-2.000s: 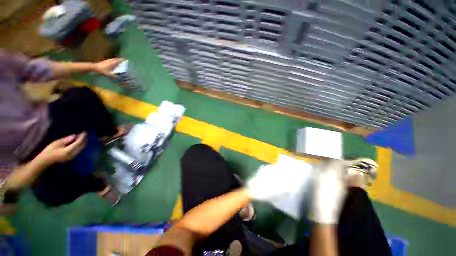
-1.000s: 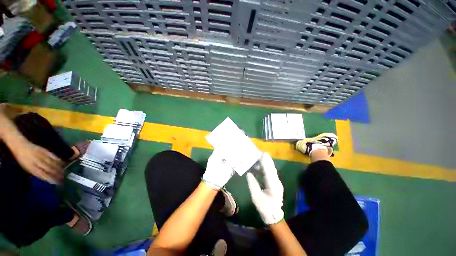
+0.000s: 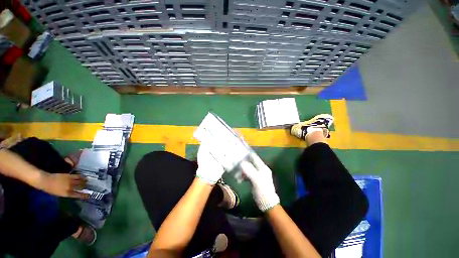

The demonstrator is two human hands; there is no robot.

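Note:
A flat silver-white sheet-metal part (image 3: 221,141) is held up in front of my lap, tilted, with a folded lip along its upper right edge. My left hand (image 3: 208,164), in a white knitted glove, grips its lower left side. My right hand (image 3: 260,182), also gloved and slightly blurred, is at its lower right corner with the fingers on or beside the edge; whether it grips is hard to tell. Whether there is one part or several together cannot be told. A small stack of silver parts (image 3: 279,112) sits on the floor beside my right shoe.
A large grey wall of stacked parts (image 3: 211,55) stands ahead on a wooden pallet (image 3: 216,90). A blue bin (image 3: 373,216) with parts is at my right. At left, another person's hand (image 3: 63,185) touches a spread row of parts (image 3: 106,138); another stack (image 3: 54,98) stands beyond.
The view has shifted slightly. The held part has turned, now showing its folded edge, and my right hand has come in against its lower corner. The other person's hand has moved onto the row of parts.

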